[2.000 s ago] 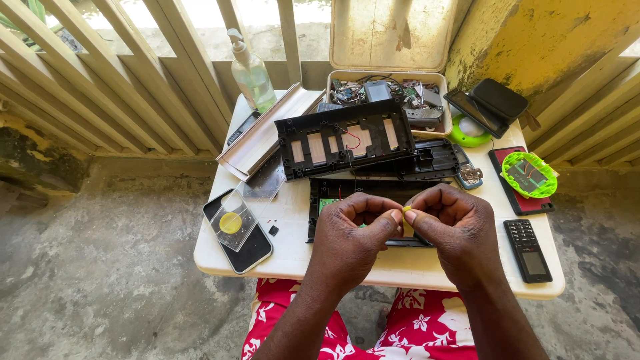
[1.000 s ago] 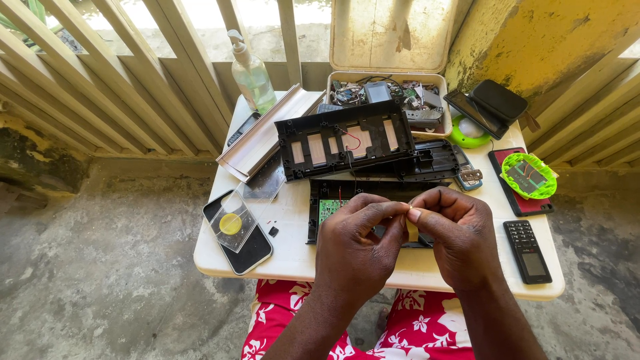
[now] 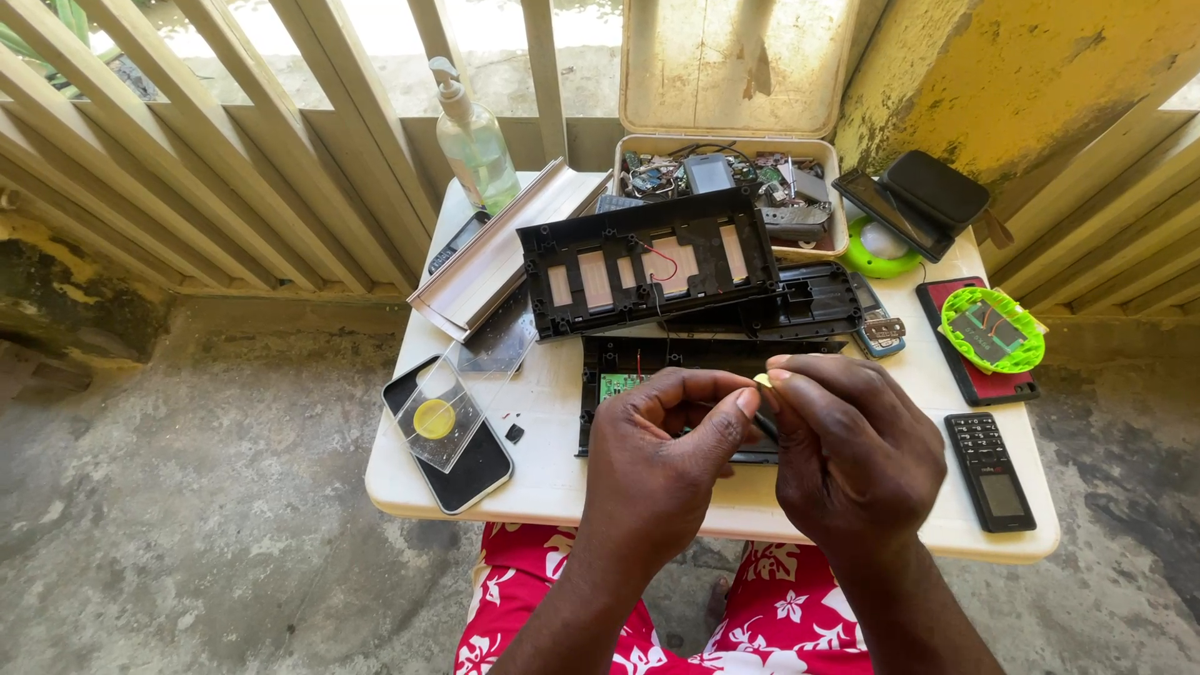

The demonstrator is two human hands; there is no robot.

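Note:
My right hand (image 3: 848, 450) pinches a small yellow piece (image 3: 763, 380) between thumb and fingertips; what it is cannot be told. My left hand (image 3: 670, 445) is right beside it, thumb and forefinger close together near the piece; whether they grip it is unclear. Both hands are above a black plastic housing (image 3: 592, 412), which holds a green circuit board (image 3: 619, 383) with a red wire and is partly hidden by them. Behind it, a second black housing (image 3: 600, 323) with rectangular openings and a red wire rests tilted on other black plastic parts (image 3: 816, 300).
On the white table (image 3: 544, 487), a smartphone (image 3: 459, 487) lies left under a clear plastic piece (image 3: 459, 412). A keypad phone (image 3: 989, 469) and green round casing (image 3: 1031, 328) are right. Behind stand a pump bottle (image 3: 476, 155) and an open box (image 3: 830, 248) of electronic parts.
The hands have shifted slightly over the housing and the fingers have changed their hold around the small yellow piece. More of the green circuit board shows than two seconds ago.

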